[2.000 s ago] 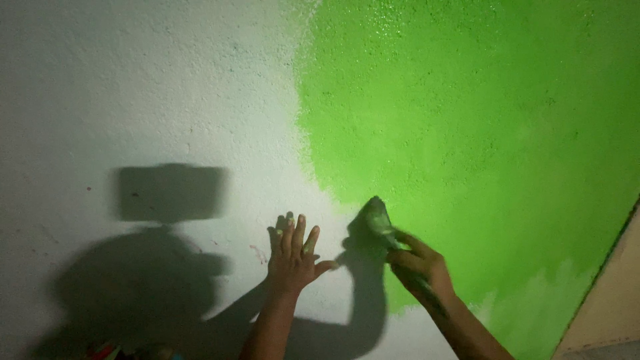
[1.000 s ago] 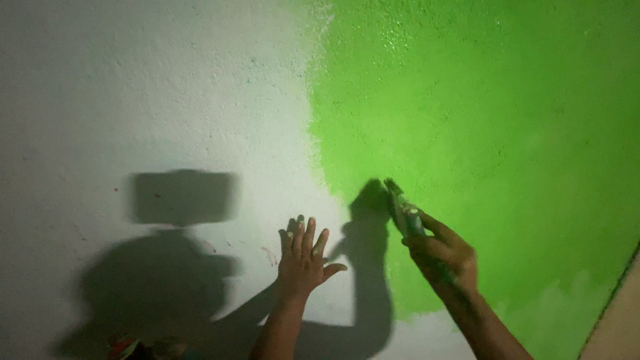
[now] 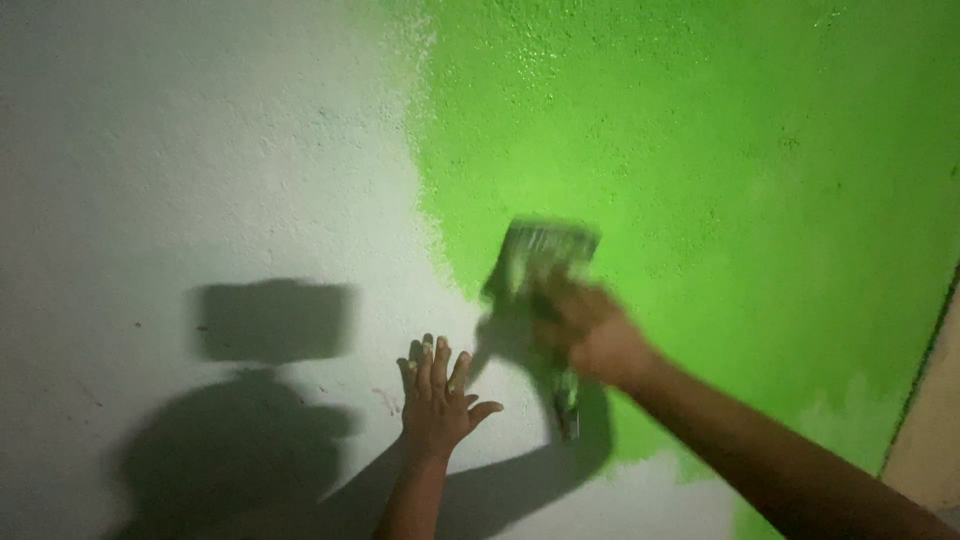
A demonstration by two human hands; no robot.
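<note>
My right hand (image 3: 596,330) grips a flat paintbrush (image 3: 551,244), blurred by motion, its wide bristle end up against the green paint (image 3: 675,187) on the wall and its handle pointing down below my fingers. To the left of it, my left hand (image 3: 435,405) rests with fingers spread on the pale unpainted wall (image 3: 300,172), holding nothing; light paint marks its fingertips. A ragged border between green and pale wall runs down to just left of the brush. Shadow hides part of the surface around the brush and handle.
Dark shadows of a head and a box-like shape fall on the pale wall at lower left. At the right, a dark slanting edge (image 3: 919,375) separates the green wall from a tan surface (image 3: 930,420). Small reddish marks dot the pale area.
The brush has turned from a narrow edge-on view to showing its broad face, and my right forearm reaches further in. My left hand remains spread on the pale wall.
</note>
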